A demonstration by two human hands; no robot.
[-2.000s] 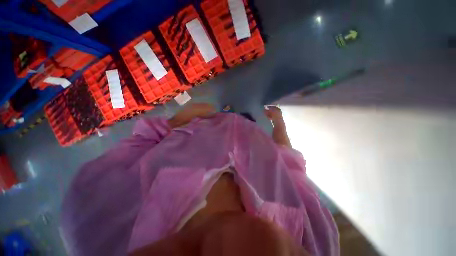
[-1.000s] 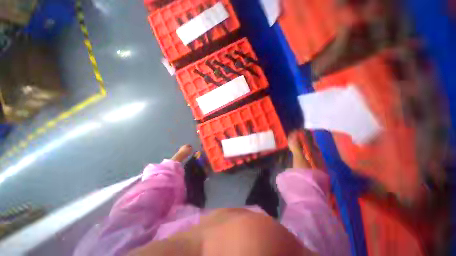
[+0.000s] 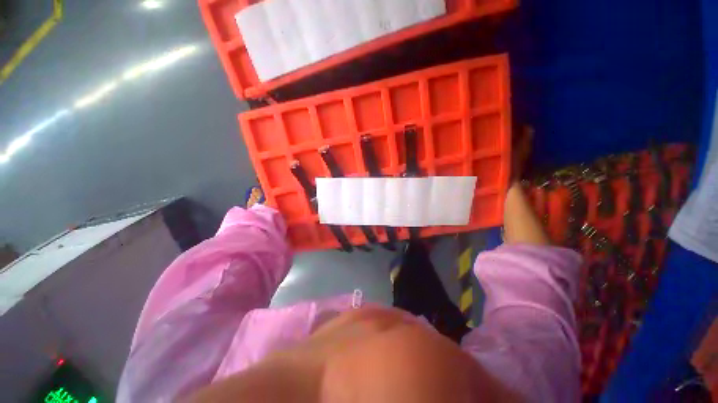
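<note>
A red-orange compartment tray [image 3: 358, 108] is held up in front of me, slightly tilted. Several black watch straps [image 3: 410, 148] lie across it, partly under a white paper sheet [image 3: 396, 201]. My right hand [image 3: 523, 212] is at the tray's right edge, its fingers along the side and partly hidden. My left sleeve reaches the tray's lower left edge; the left hand itself is hidden there.
Another red tray [image 3: 228, 35] with a white sheet is just beyond. At right are a blue rack [image 3: 610, 79] and red trays filled with dark items [image 3: 610, 260]. A pale-topped cabinet [image 3: 71, 252] stands at left.
The view has moved closer to the nearest tray, which now looks larger. The farther trays have mostly left the picture. The left hand, seen earlier, is now hidden.
</note>
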